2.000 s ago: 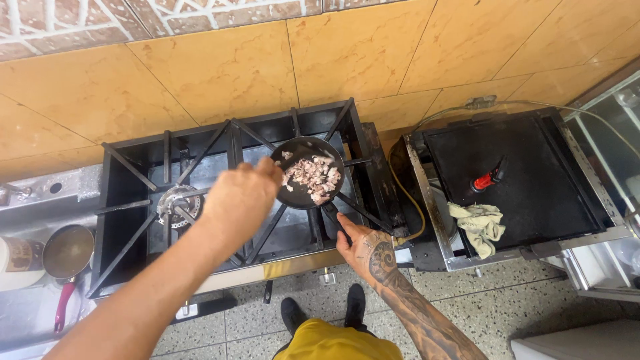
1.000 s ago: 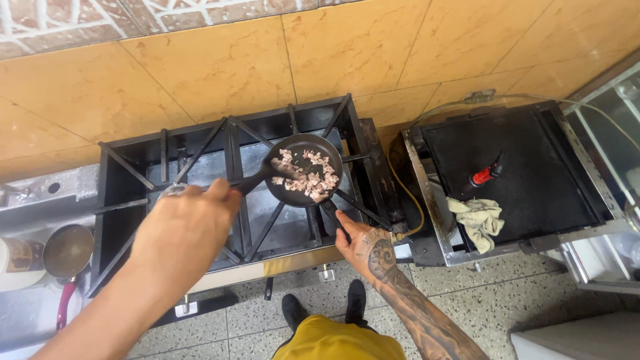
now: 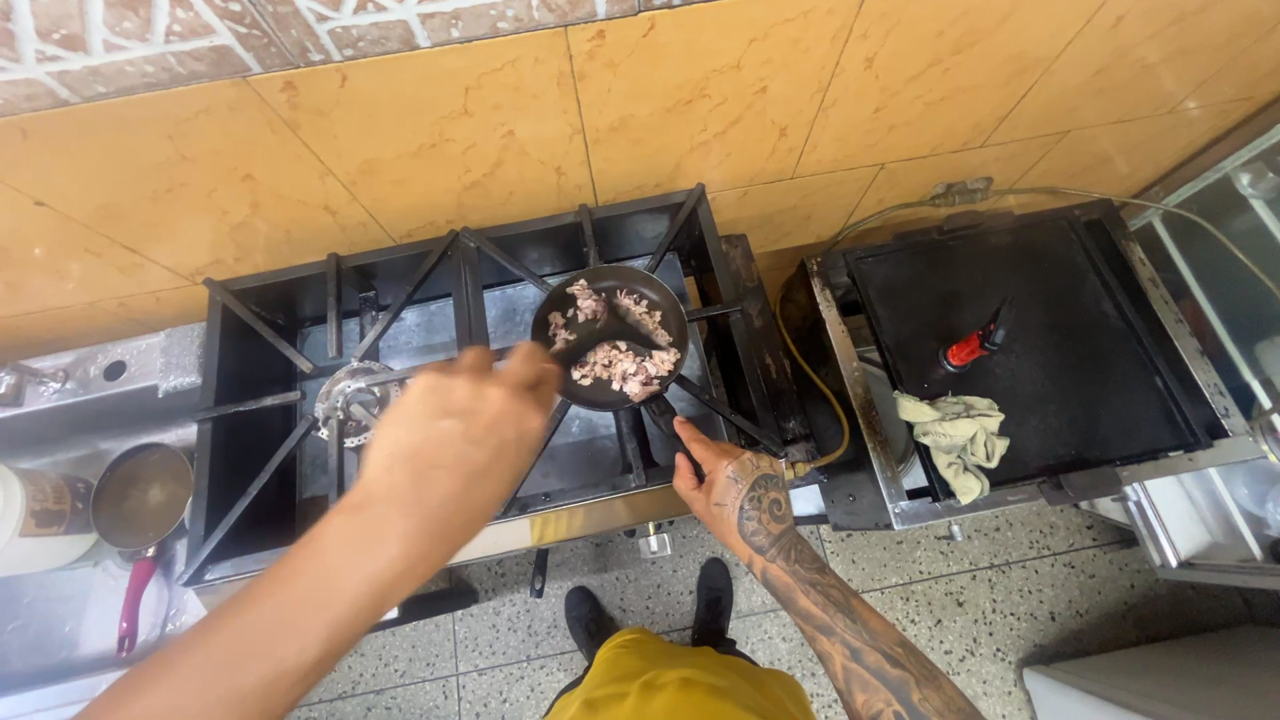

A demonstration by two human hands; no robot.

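A small black frying pan (image 3: 610, 338) with chopped, pale pink meat (image 3: 627, 370) in it rests on the right grate of a gas stove (image 3: 470, 290). My right hand (image 3: 725, 480) grips the pan's handle at the near side. My left hand (image 3: 458, 425), blurred, is at the pan's left edge, closed around a dark utensil whose end is among the meat; its exact shape is unclear. The meat lies in several clumps around bare parts of the pan.
At right is a flat black griddle (image 3: 1050, 330) with a red-and-black lighter-like object (image 3: 967, 350) and a crumpled cloth (image 3: 958, 440). A yellow hose (image 3: 835, 390) runs between the appliances. At left, a sink counter holds a white tub (image 3: 40, 520) and a small saucepan (image 3: 143, 497).
My left hand has moved toward the pan since one second ago, and the meat is spread differently. My right hand has stayed at the handle.
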